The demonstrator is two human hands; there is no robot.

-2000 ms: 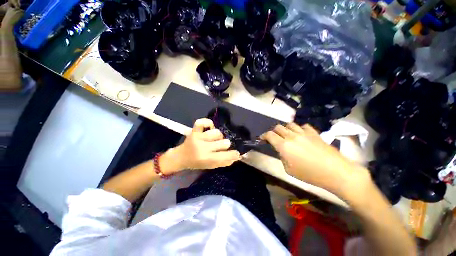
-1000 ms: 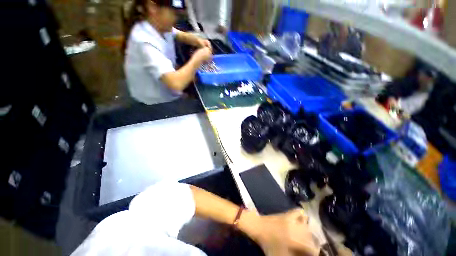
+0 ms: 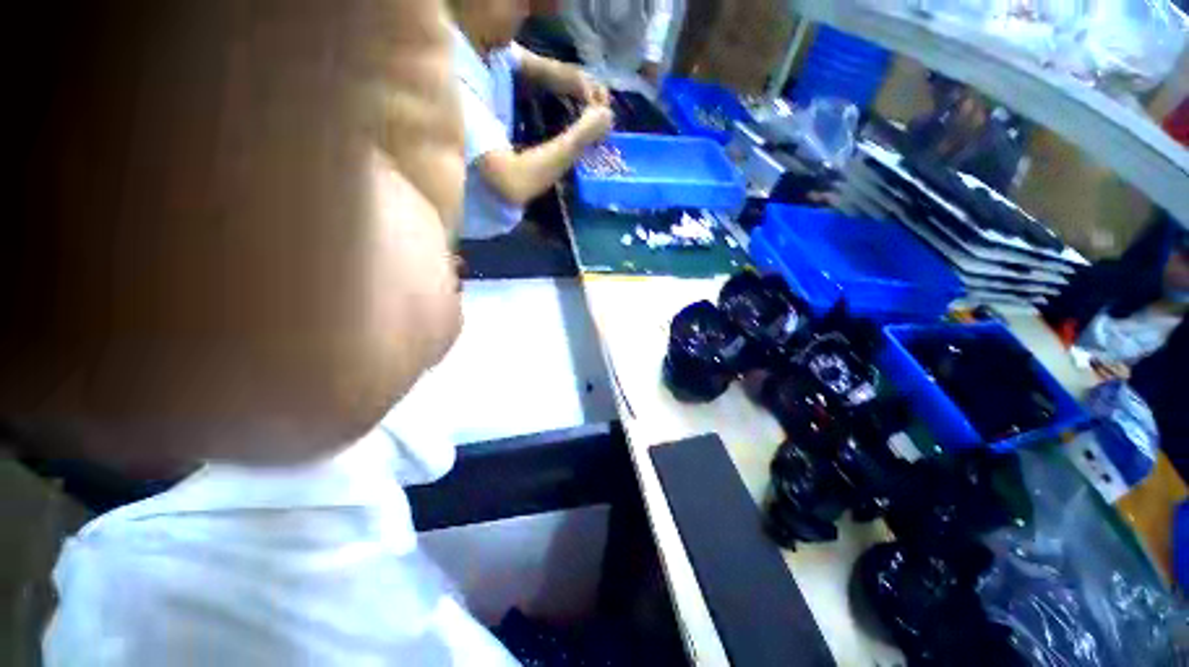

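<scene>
My left hand (image 3: 248,235) is very large, close to the camera and blurred at the left of the view, cut off by the edge. Its fingers cannot be made out, nor whether it holds anything. My right hand is not in view. The dark work mat (image 3: 737,547) lies along the bench's near edge with nothing seen on its visible part. Glossy black round cups (image 3: 835,371) stand clustered beyond it, one of them (image 3: 802,489) close beside the mat.
Blue bins (image 3: 854,261) stand behind the cups, one bin (image 3: 991,378) holding black parts. A crumpled clear bag (image 3: 1082,573) lies at the lower right. A large white-bottomed tray (image 3: 522,358) is left of the bench. A person (image 3: 522,143) works at the far left over a blue bin.
The view has swung left and up from the mat. My left hand has risen from the mat up close to the camera. My right hand has left the view.
</scene>
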